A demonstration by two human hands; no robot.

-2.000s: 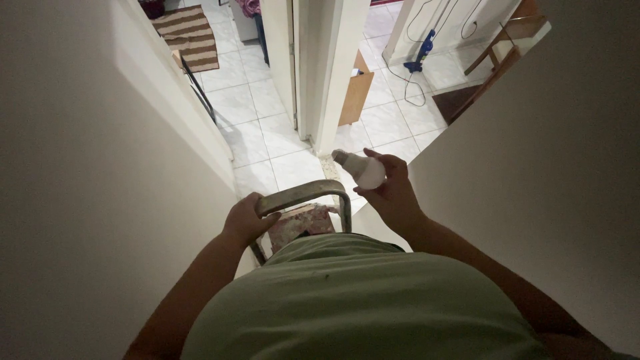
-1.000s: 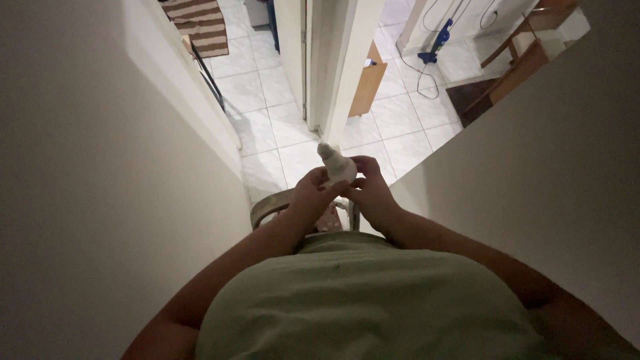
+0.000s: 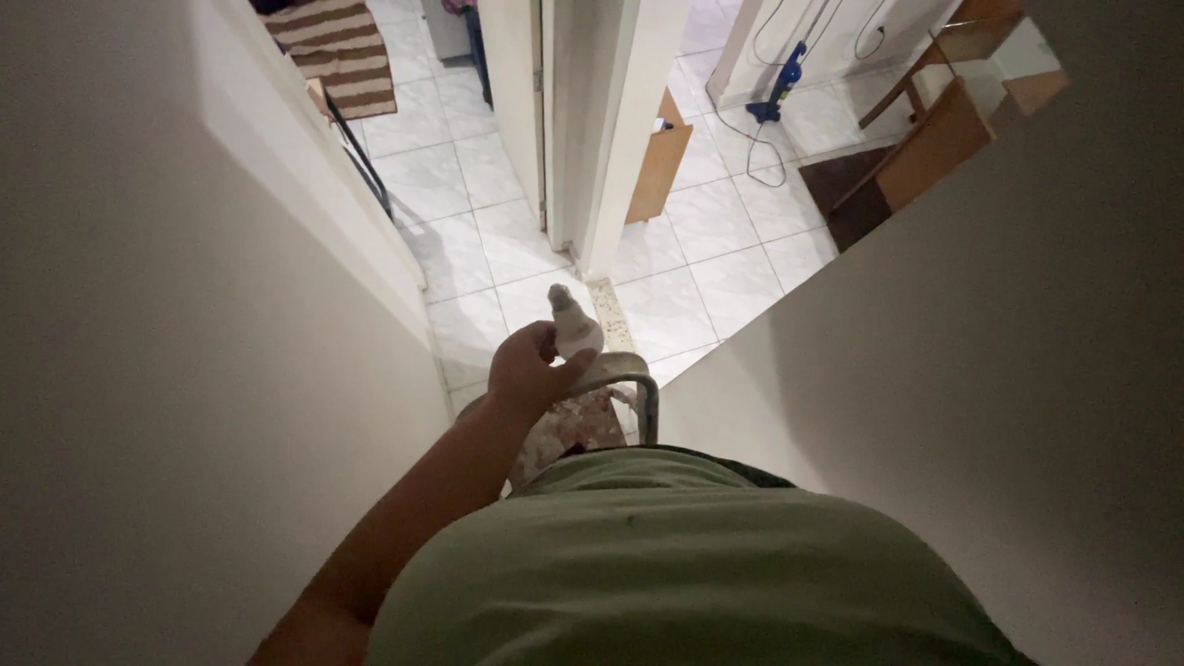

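My left hand (image 3: 535, 368) holds a white light bulb (image 3: 575, 331), its fingers and thumb around the rounded end and the screw base pointing up and away from me. Just beneath that hand runs the curved metal top rail of a stepladder (image 3: 647, 407). Below the rail, close to my green shirt, shows a worn, paint-spotted ladder step (image 3: 578, 427). My right hand is out of the frame.
Pale walls stand close on the left (image 3: 277, 370) and right (image 3: 879, 370). Far below is a tiled floor (image 3: 721, 231) with a door frame (image 3: 601, 139), a striped rug (image 3: 347, 55), a blue upright vacuum cleaner (image 3: 786, 83) with a cord, and wooden furniture (image 3: 934, 139).
The bulb was in my right hand while my left held the ladder rail, then both hands were at it. Now only my left hand holds it, and my right has left the view.
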